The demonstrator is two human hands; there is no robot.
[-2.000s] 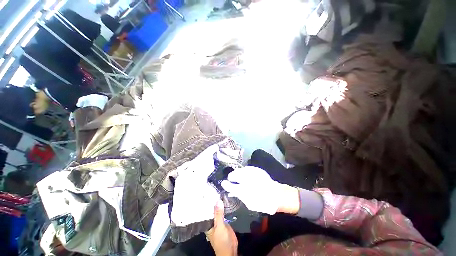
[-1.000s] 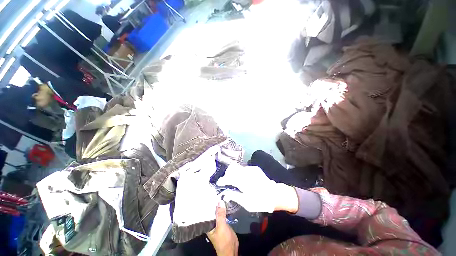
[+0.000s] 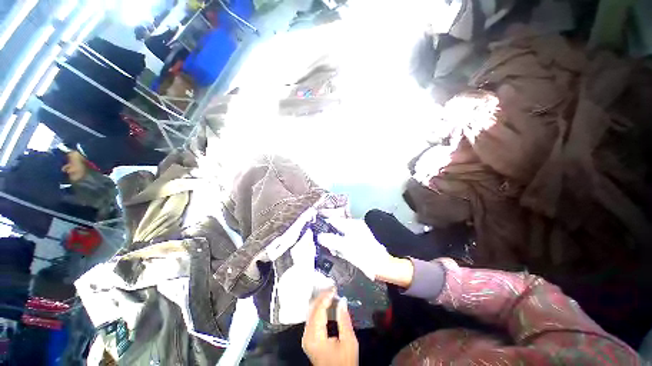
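Note:
Brown-grey trousers [image 3: 268, 186] lie bunched at the table's near edge, their waistband [image 3: 261, 246] running diagonally and their pale inner cloth [image 3: 294, 289] turned out. My right hand [image 3: 357, 246], in a white glove, grips the trousers at the waistband end, beside a dark label [image 3: 324, 264]. My left hand [image 3: 330, 332], bare, is at the lower edge of the pale cloth, thumb and finger raised with a gap between them. Whether it pinches cloth is unclear. A small dark shape shows between its fingers; I cannot tell what it is.
Khaki trousers with pale inner side [image 3: 143, 286] lie at the left. A brown garment heap [image 3: 529, 157] fills the right. The table [image 3: 357, 143] is glared white, with a flat garment [image 3: 307, 100] at its far side. Metal rails, dark garments and a blue bin [image 3: 211, 57] stand beyond.
My left hand has turned from thumb-up on the pale cloth to two raised fingertips. My gloved right hand has shifted up slightly, showing more of the dark label. The pale cloth has narrowed.

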